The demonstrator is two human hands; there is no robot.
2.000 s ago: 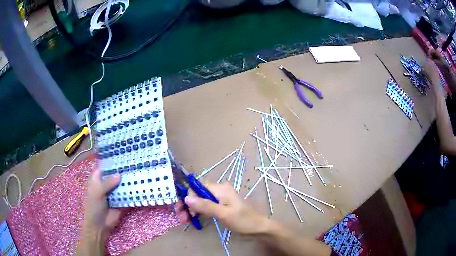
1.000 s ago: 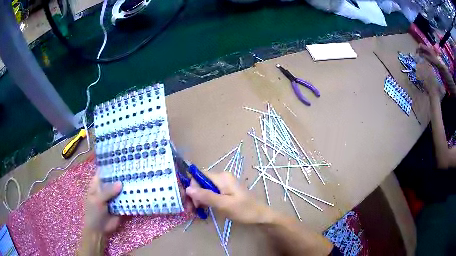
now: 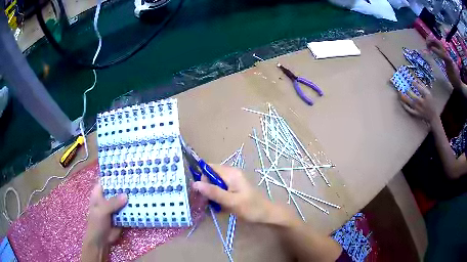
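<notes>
My left hand (image 3: 106, 215) grips the white circuit board panel (image 3: 141, 164) at its lower left, thumb on its face. The panel is held up, tilted, with rows of dark dots and blocks. My right hand (image 3: 235, 192) is closed round the blue-handled cutters (image 3: 211, 176). The dark jaws are at the panel's right edge; whether they touch it is hard to tell. Pink bubble wrap (image 3: 56, 215) lies under the panel. Thin white edge strips (image 3: 287, 153) lie loosely crossed to the right, with more strips (image 3: 230, 225) beside my right hand, partly hidden by it.
Purple-handled cutters (image 3: 302, 86) and a white pad (image 3: 334, 48) lie at the back. A yellow-black screwdriver (image 3: 71, 151) and white cord are at left by the metal post (image 3: 38, 92). Another person's hands (image 3: 420, 102) touch a panel at right. Small boards (image 3: 353, 238) are heaped lower right.
The panel has moved slightly down and right in view. The cutters have shifted higher along its right edge. The other person's hand has come onto the small panel at right.
</notes>
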